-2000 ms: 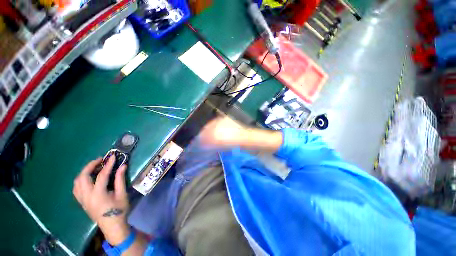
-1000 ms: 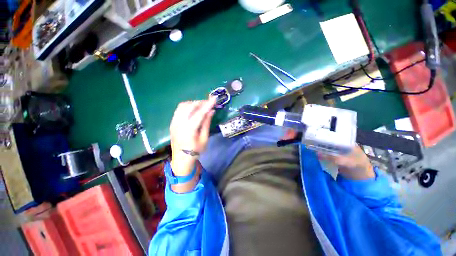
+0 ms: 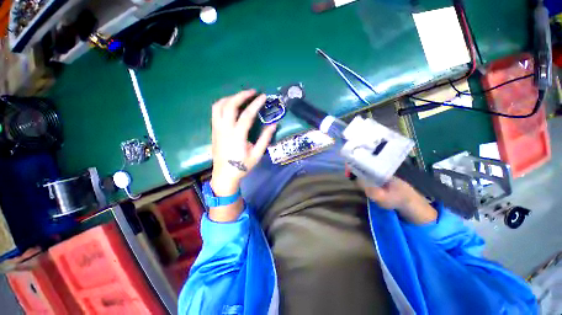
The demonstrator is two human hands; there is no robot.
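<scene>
A small dark watch case (image 3: 272, 109) with a bright silver rim lies on the green bench. My left hand (image 3: 237, 132) is around its left side, with thumb and fingers spread at its edges. A small dark part with a round grey disc (image 3: 295, 92) lies just beyond it to the right. My right hand (image 3: 394, 192) holds a white-grey powered tool (image 3: 374, 149) with black ends. The tool's dark tip is close to the disc part; whether it touches is unclear. Most right fingers are hidden under the tool.
Tweezers (image 3: 347, 75) lie to the right on the bench. A small-parts tray (image 3: 302, 146) sits at the bench edge before my lap. A white paper (image 3: 440, 38) and black cables are at right. A silver-grey spool (image 3: 73, 195) stands at far left. Red crates (image 3: 101, 271) are at lower left.
My right hand first reached to the right, then came back holding the powered tool. Its dark tip has moved up beside the disc part. My left hand stays around the watch case.
</scene>
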